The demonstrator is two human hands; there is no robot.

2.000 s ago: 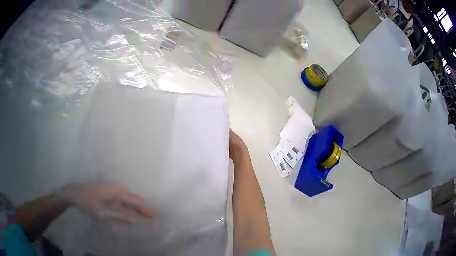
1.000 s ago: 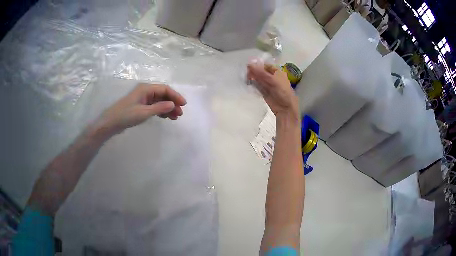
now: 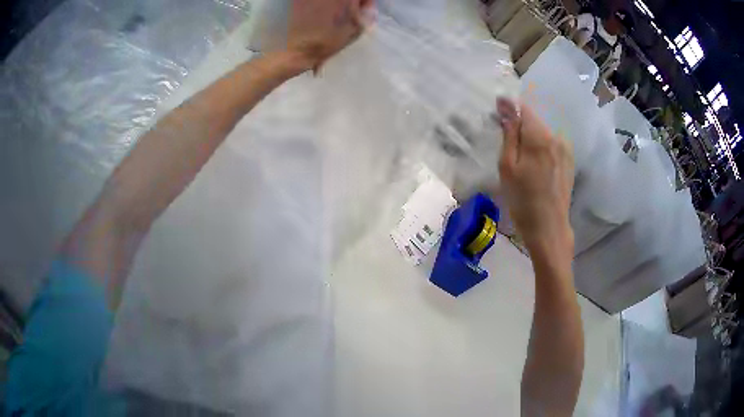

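A clear polybag [image 3: 432, 73] is stretched between my two hands, blurred, above the far part of the table. My left hand [image 3: 330, 28], cut off by the top edge, grips one side of the film. My right hand [image 3: 534, 159] grips the other side with fingertips and thumb. A pale wrapped handbag [image 3: 220, 277] lies below my left forearm, at the near left. The blue tape dispenser [image 3: 461, 256] with its yellow ring stands right of it, and barcode stickers [image 3: 424, 216] lie beside the dispenser.
Shiny polybags [image 3: 90, 89] lie at the far left. Waiting wrapped bags [image 3: 612, 220] stand in a row at right, with more bags [image 3: 522, 37] behind. The white table [image 3: 408, 350] extends in front. Partly covered items sit behind the film.
Both hands have moved: my left up and right, my right further right. They now hold clear film spread between them. The view has shifted, with the dispenser appearing further left.
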